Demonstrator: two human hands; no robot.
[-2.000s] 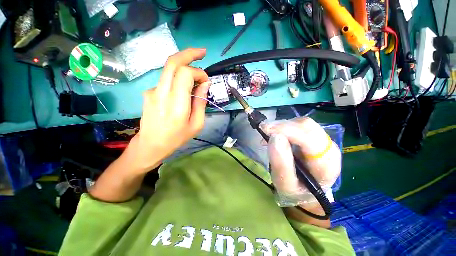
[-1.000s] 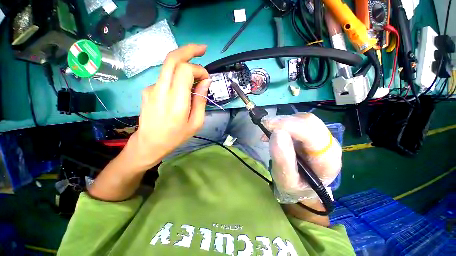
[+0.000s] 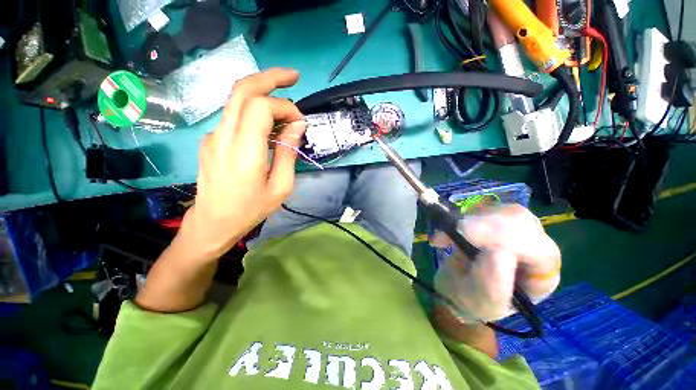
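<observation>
The black device housing (image 3: 336, 129) lies open at the bench's front edge, its white-and-silver board face showing. My left hand (image 3: 248, 152) is bare and pinches a thin silvery solder strand (image 3: 304, 155) between thumb and finger at the housing's left end. My right hand (image 3: 500, 266), in a clear glove with a yellow band and slightly blurred, holds the soldering iron (image 3: 446, 217). The iron's tip is at the housing's right end, near small red wires; whether it touches is unclear. A small round part (image 3: 388, 119) with a metallic rim lies just right of the housing.
A thick black strap (image 3: 427, 81) arches behind the housing. A green solder spool (image 3: 122, 99) and bubble wrap (image 3: 207, 80) lie left. Pliers (image 3: 417, 61), a white holder (image 3: 532, 131), an orange tool (image 3: 526, 34) and multimeter (image 3: 572, 19) are right. Blue baskets (image 3: 603, 327) stand lower right.
My right hand has moved right and down, and the iron's tip has shifted right along the housing towards the round part. My left hand has shifted slightly left, still pinching the solder.
</observation>
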